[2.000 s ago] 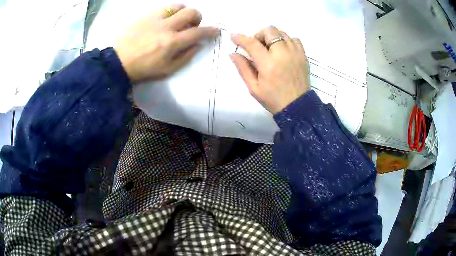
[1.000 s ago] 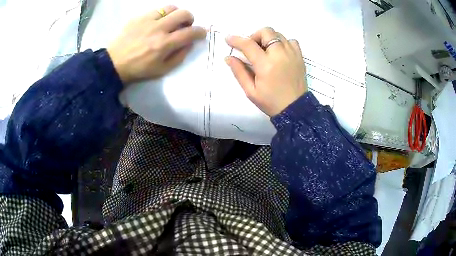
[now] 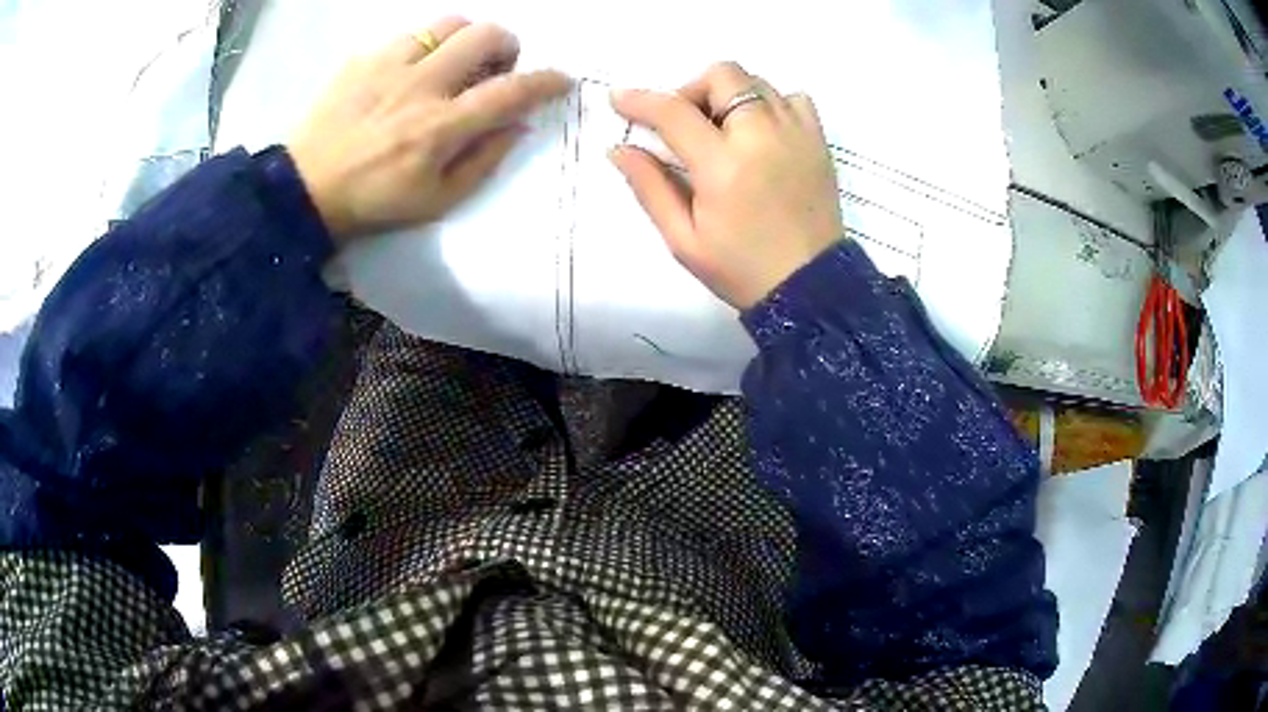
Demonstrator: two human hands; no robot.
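Note:
A large white fabric panel [image 3: 459, 285] lies over the machine bed, its curved lower edge above my lap. A parallel pair of thin dark stitch lines [image 3: 566, 264] runs down it between my hands. My left hand [image 3: 417, 132] rests on the panel, index finger pointing at the top of the lines. My right hand [image 3: 744, 181] is on the panel just right of the lines, thumb and index finger apart at a short dark mark or thread; whether they pinch cloth is unclear. More stitch lines and a narrow stitched outline [image 3: 883, 230] show right of my right hand.
The off-white machine bed [image 3: 1064, 299] is at right, with red-orange looped handles [image 3: 1160, 341] on it. The off-white machine head [image 3: 1140, 91] is at top right. White pieces [image 3: 84, 139] lie at far left. An orange-gold strip [image 3: 1092, 440] shows below the bed.
The panel with its stitch lines has shifted slightly left. Both hands have moved slightly left with it and keep nearly the same pose.

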